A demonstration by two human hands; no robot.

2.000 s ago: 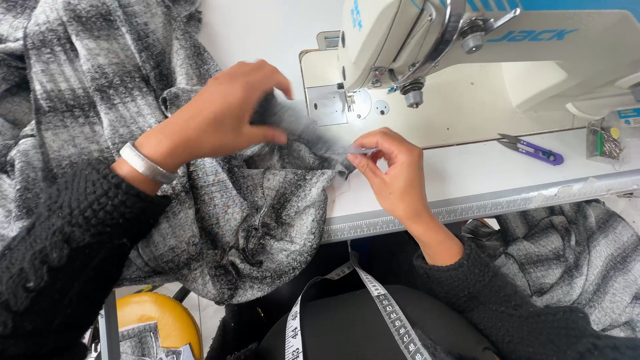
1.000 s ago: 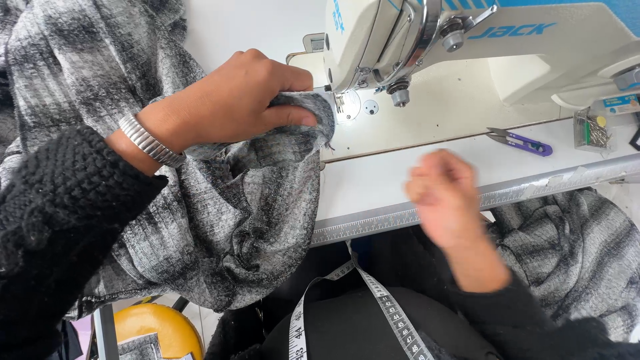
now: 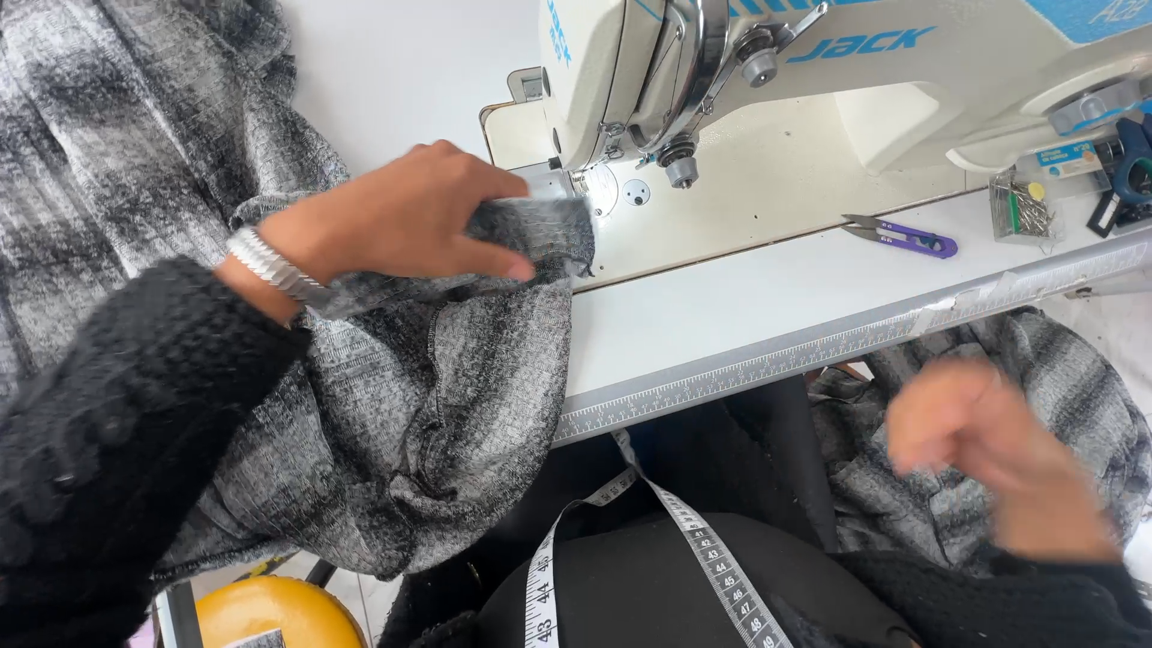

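Observation:
My left hand (image 3: 409, 216) rests on the grey and black knit fabric (image 3: 504, 360), thumb and fingers spread around a folded edge of it just left of the needle area of the Jack sewing machine (image 3: 765, 117). Whether the hand pinches the fold is unclear. More of the fabric spreads over the table's left side and hangs off the front. My right hand (image 3: 972, 432), blurred and loosely curled, is off the table's front edge, over another heap of similar fabric (image 3: 1071, 378). What its fingers do cannot be made out.
Purple thread snips (image 3: 904, 236) lie right of the machine bed, near a clear box of pins (image 3: 1024, 209) and dark blue-handled scissors (image 3: 1136, 171). A ruler tape (image 3: 720, 378) runs along the table edge. A measuring tape (image 3: 720, 558) hangs in front of me. A yellow stool (image 3: 274, 612) stands lower left.
My right hand was at the fabric beside my left hand, then came away from it and moved right, past the table edge. My left hand has stayed at the fabric near the needle area.

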